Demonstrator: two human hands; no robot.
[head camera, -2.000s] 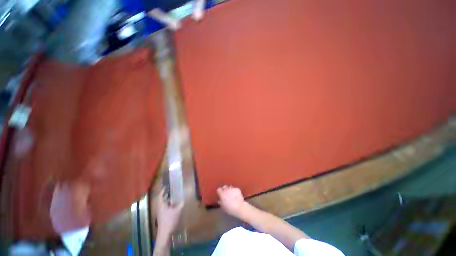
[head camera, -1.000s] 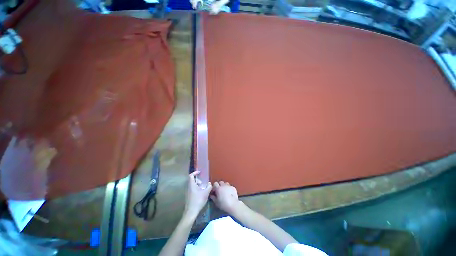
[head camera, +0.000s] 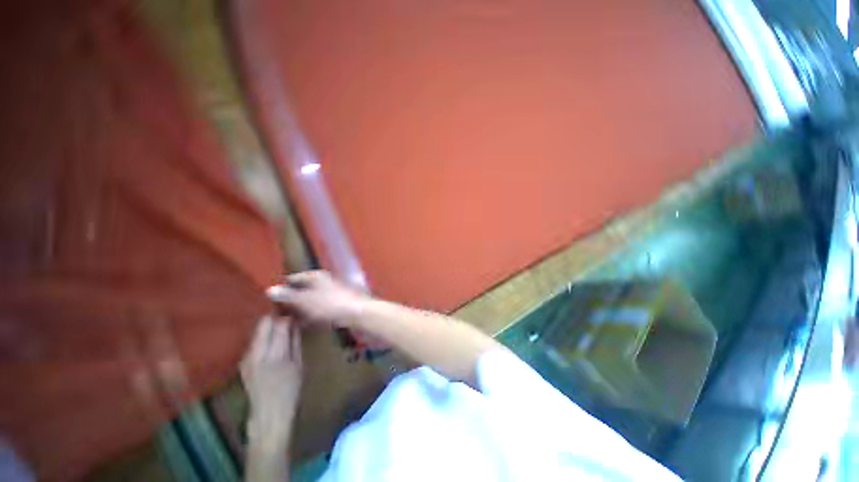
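The rust-orange cloth (head camera: 509, 141) lies flat on the right, with a dark line along its edge. A shiny flat metal strip (head camera: 325, 207) lies along its left end. A loose, creased rust-orange cloth (head camera: 122, 254) is at the left, its edge drawn to my hands. My right hand (head camera: 320, 297) reaches across the strip's near end and pinches this cloth edge. My left hand (head camera: 271, 362) is just below, fingers together at the same edge. The picture is blurred and the fingertips are partly hidden.
The brown table rim (head camera: 527, 290) curves along the near side. Metal guide rails (head camera: 198, 438) show at the lower left, partly under the loose cloth. An open cardboard box (head camera: 631, 344) stands on the green floor at the right. White rolls (head camera: 753, 61) lie at the far right end.
My hands have moved left from the strip's near end to the loose cloth, which now reaches them. The view has swung right, bringing the box into fuller view. The shears are no longer clearly visible.
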